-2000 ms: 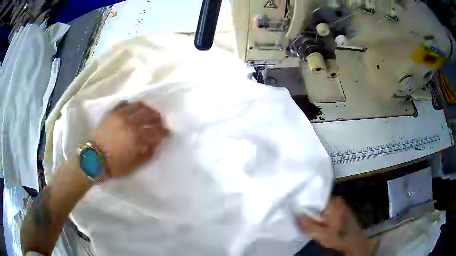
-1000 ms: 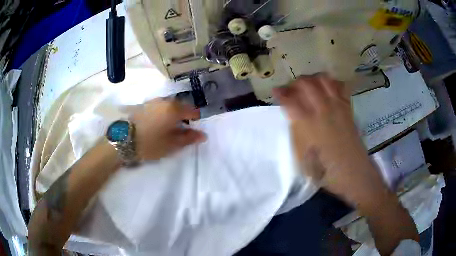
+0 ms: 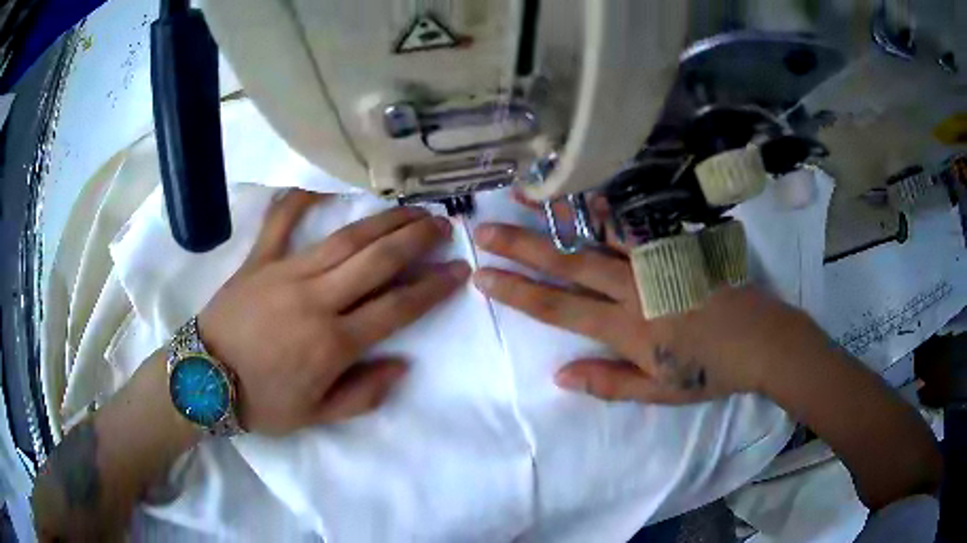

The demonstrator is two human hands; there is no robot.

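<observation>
The white garment piece (image 3: pixel 424 467) is spread over the table under the machine head. A seam line (image 3: pixel 509 371) runs down it from the needle area. My left hand (image 3: pixel 318 318) lies palm down on the cloth left of the seam, fingers spread, with a watch on the wrist. My right hand (image 3: pixel 626 318) lies flat on the cloth right of the seam, partly behind the tension knobs. The fingertips of both hands lie close to the seam, just in front of the presser foot (image 3: pixel 456 205). The needle is too small to make out.
The cream sewing machine head (image 3: pixel 318 95) fills the top middle. Ribbed tension knobs (image 3: pixel 670 278) stick out at its right. A black bar (image 3: pixel 191 138) hangs at the left. A printed ruler (image 3: pixel 901 318) shows on the table at right. Crumpled white cloth (image 3: pixel 806 509) lies low at right.
My view has moved closer to the machine head. Both hands have come down flat on the cloth, one each side of the seam. The cloth now reaches under the presser foot.
</observation>
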